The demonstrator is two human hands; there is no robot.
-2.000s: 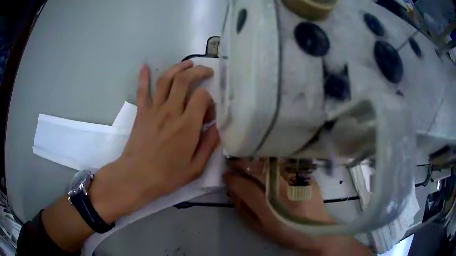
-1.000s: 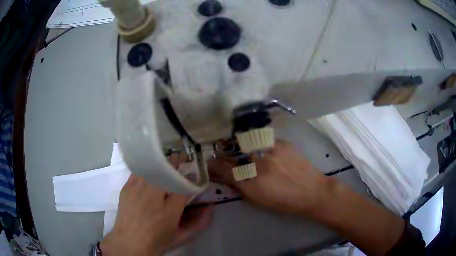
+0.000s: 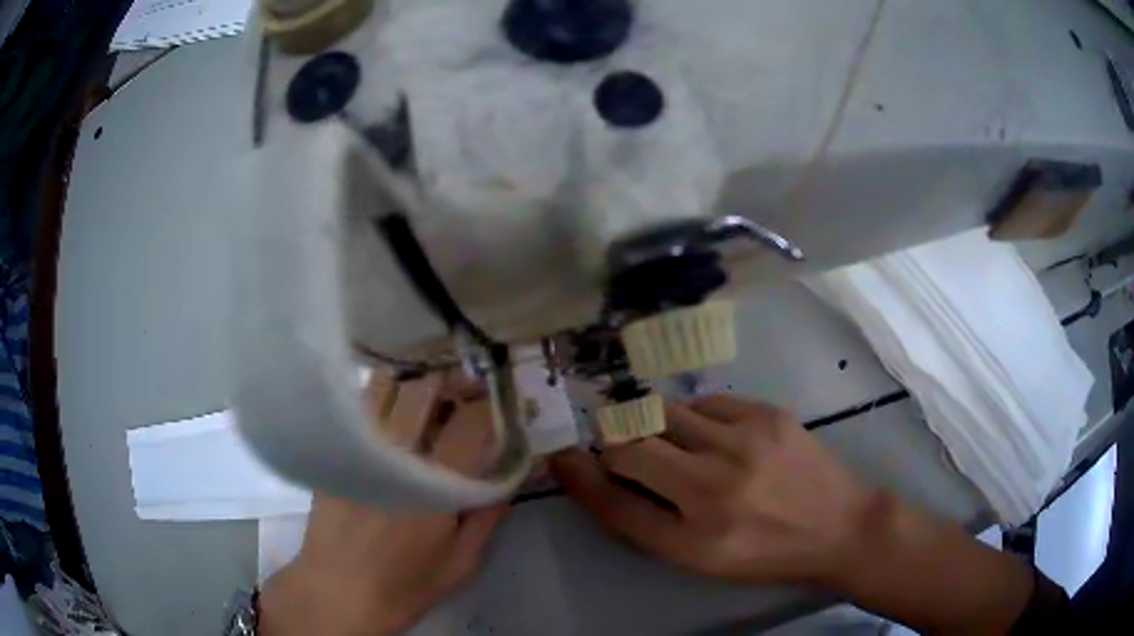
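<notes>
A white fabric strip (image 3: 205,470) lies on the table left of the machine head, its right part running under my left hand. My left hand (image 3: 398,534) is on the white fabric by the needle area, partly hidden behind the cream thread take-up guard (image 3: 292,336). My right hand (image 3: 734,491) is right of it, below the ribbed tension knobs (image 3: 679,339), with its fingertips at the edge of a small white fabric piece (image 3: 545,410) under the presser area. The guard and knobs hide the needle, and I cannot tell whether the right fingers pinch the cloth.
The cream machine head (image 3: 497,186) fills the upper middle. A stack of white strips (image 3: 982,360) lies under the machine arm at the right. White sheets (image 3: 180,19) show at the top left. The grey table (image 3: 149,286) has a brown edge at left.
My right hand has drawn back to the right from the needle area and shows more fully. A small white fabric piece now shows between my hands. The camera view has shifted closer to the machine.
</notes>
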